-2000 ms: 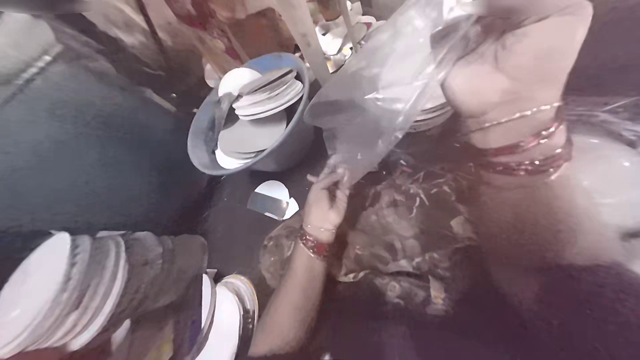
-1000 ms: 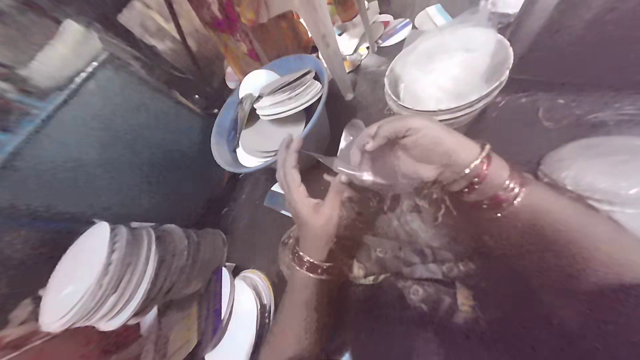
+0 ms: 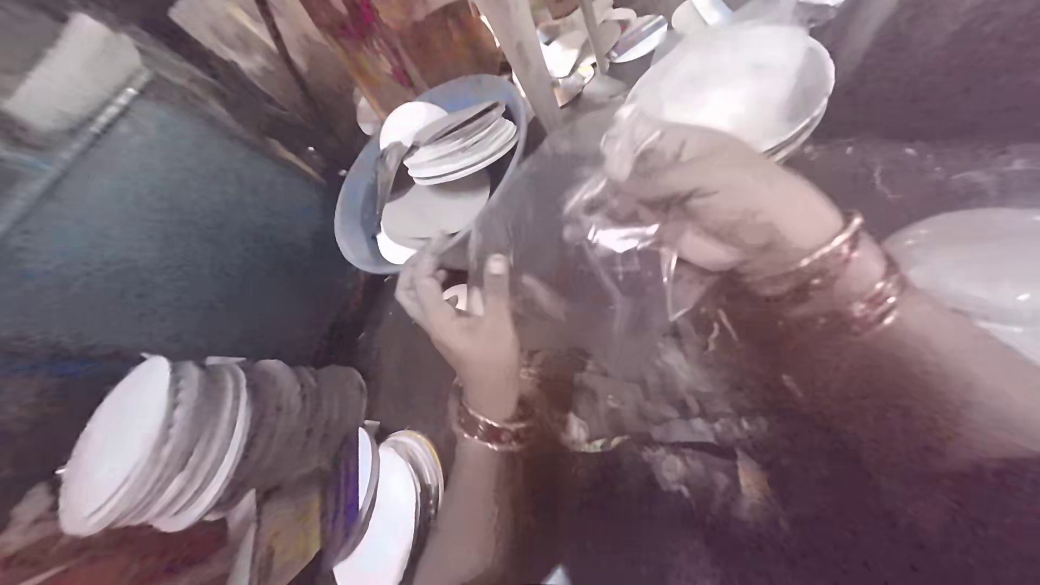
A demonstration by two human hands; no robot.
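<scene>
Clear plastic film, perhaps a bag, (image 3: pixel 621 236) is bunched in my right hand (image 3: pixel 691 187), whose fingers are closed on it. My left hand (image 3: pixel 463 325) is raised at the film's left edge, thumb and fingers apart; whether it touches the film is unclear. Behind my left hand a blue-grey plastic tub (image 3: pixel 349 219) holds stacked white discs (image 3: pixel 463 150) like paper plates. Beyond my right hand lies a stack of large white round plates or bowls (image 3: pixel 731 81). Red and gold bangles circle both wrists.
A long row of round discs (image 3: pixel 122 447) stands on edge at lower left, beside more white discs (image 3: pixel 386 512). A white rounded object (image 3: pixel 975 260) lies at the right. Crumpled plastic (image 3: pixel 650 406) covers the floor below my hands. A pale post (image 3: pixel 520 57) rises behind the tub.
Two seconds ago the film was stretched between both hands; one second ago the hands were close together around it. Now my right hand holds it up and my left fingers are spread.
</scene>
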